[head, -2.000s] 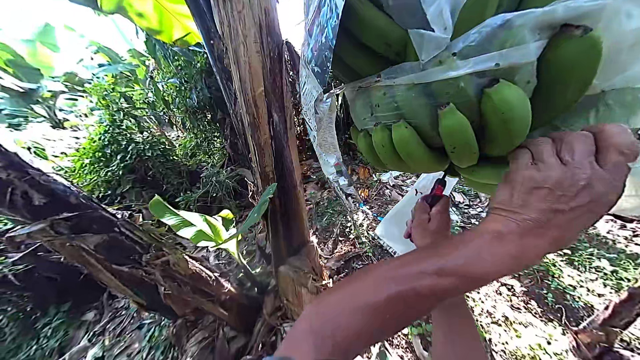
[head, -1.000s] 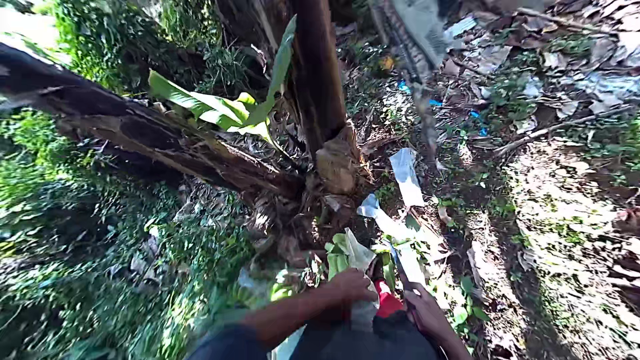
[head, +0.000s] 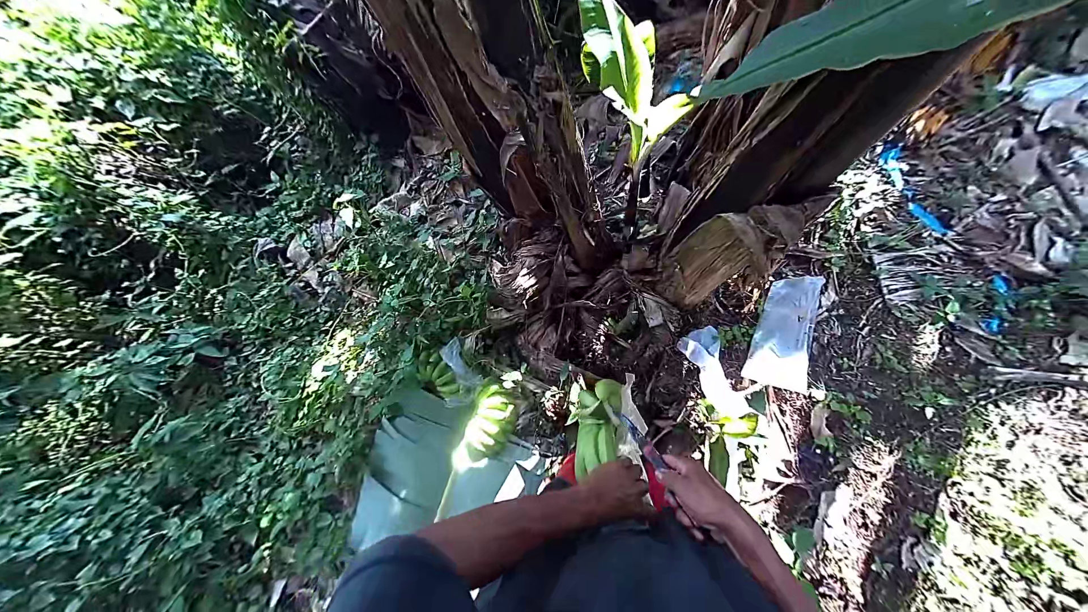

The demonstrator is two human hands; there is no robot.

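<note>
Low in front of my body, my left hand [head: 619,490] is closed at the lower right side of a hand of green bananas [head: 596,438], with thin pale sheeting [head: 630,408] beside it. My right hand [head: 697,495] grips the handle of a knife [head: 653,454], whose narrow blade points up and left to the upper right of the bananas. Whether the blade touches the fruit or the sheeting, I cannot tell. Other green banana hands [head: 490,418] lie to the left on a large banana leaf [head: 399,476].
Banana plant stems [head: 544,144] rise ahead, with a young leafy shoot [head: 633,81] between them. A broad leaf [head: 875,38] hangs at upper right. White sheets [head: 786,331] and blue strips [head: 926,218] lie on the littered ground. Dense low greenery [head: 170,340] grows at left.
The view has swung down from the hanging, bagged bunch to the ground. Both hands have gone from that bunch to a cut hand of bananas low before my body.
</note>
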